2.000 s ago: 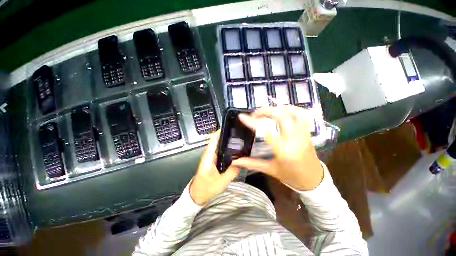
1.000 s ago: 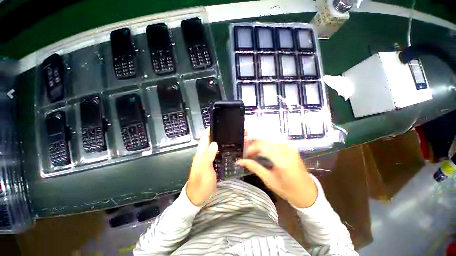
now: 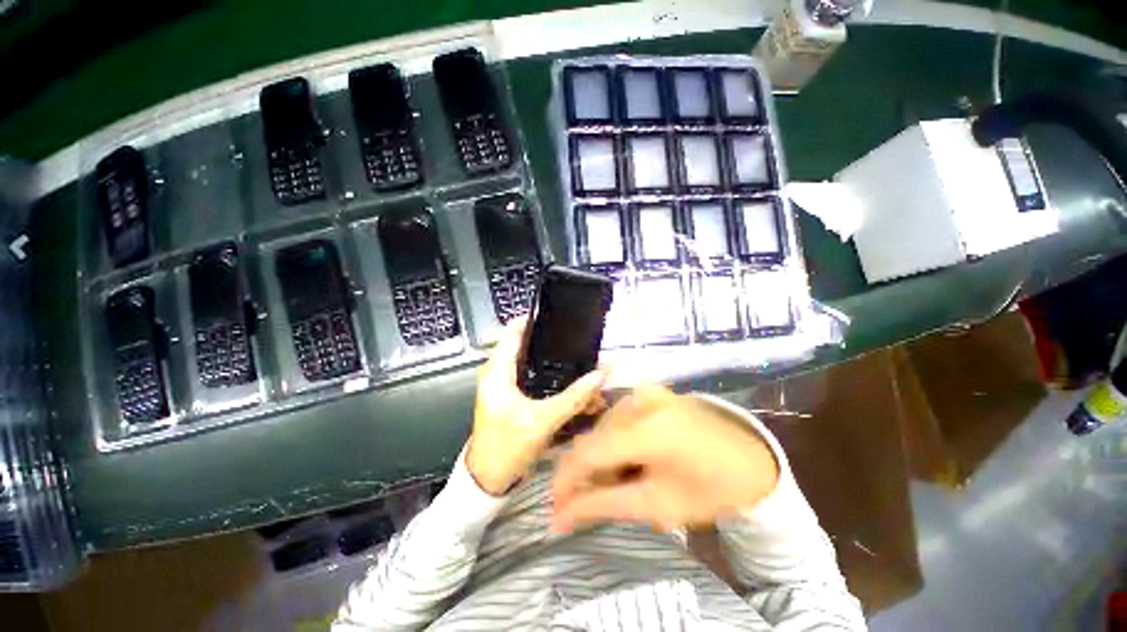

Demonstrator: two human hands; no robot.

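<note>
A black keypad phone (image 3: 569, 331) is held upright in my left hand (image 3: 510, 414), screen side up, with the thumb across its lower keys. My right hand (image 3: 661, 463) is blurred, just below and right of the phone, apart from it; whether it holds anything small cannot be told. The clear phone tray (image 3: 198, 180) on the left holds several black keypad phones in two rows, with one empty pocket in the back row. The lens tray (image 3: 776, 348) on the right holds a grid of square black-bordered lenses (image 3: 653, 161).
A white box (image 3: 921, 204) with a white wipe (image 3: 826, 205) stands right of the lens tray. A pale bottle (image 3: 801, 47) is behind it. A black hose (image 3: 1051, 109) curves in at the far right. Stacked clear trays are at the left edge. Brown cardboard (image 3: 853, 463) lies below the bench.
My right hand has moved off the phone, down toward my body. A dark item seen at its fingers a second ago cannot be made out now. My left hand still holds the phone, now tilted slightly.
</note>
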